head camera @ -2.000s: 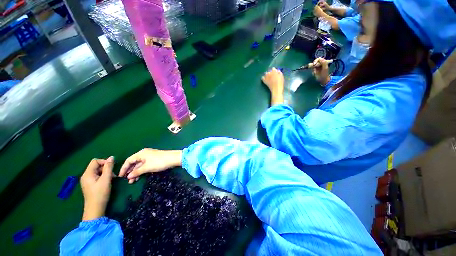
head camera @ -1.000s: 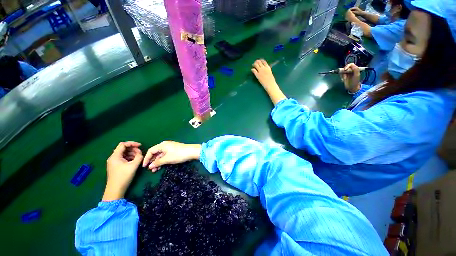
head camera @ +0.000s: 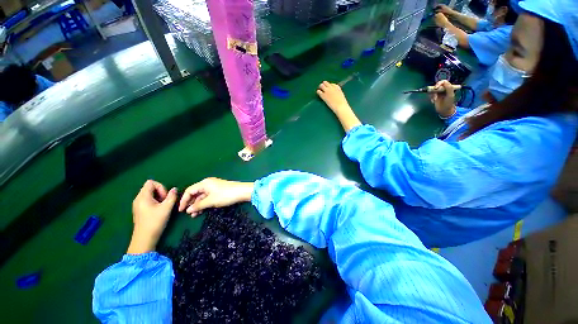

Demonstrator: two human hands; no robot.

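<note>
A large pile of small black parts (head camera: 244,272) lies on the green conveyor belt (head camera: 158,136) between my forearms. My left hand (head camera: 151,212) is above the left edge of the pile, with thumb and fingertips close together. My right hand (head camera: 206,195) is just beside it, palm down, fingers bent towards my left fingertips. Any small part between the fingertips is too small or hidden to tell. Two blue boards lie on the belt at the left, one nearer my left hand (head camera: 88,230) and one lower (head camera: 28,280).
A pink-wrapped post (head camera: 244,82) stands beyond my hands. A black rectangular item (head camera: 80,159) lies in the far lane at left. A neighbour in a light-blue smock (head camera: 456,164) sits at right, one hand on the belt, the other holding a soldering iron (head camera: 437,90). More blue boards (head camera: 279,92) lie farther off.
The view has swung right since the first frame. Since the second frame, the blue boards and black item at left have shifted left; my left fingers have drawn closer together.
</note>
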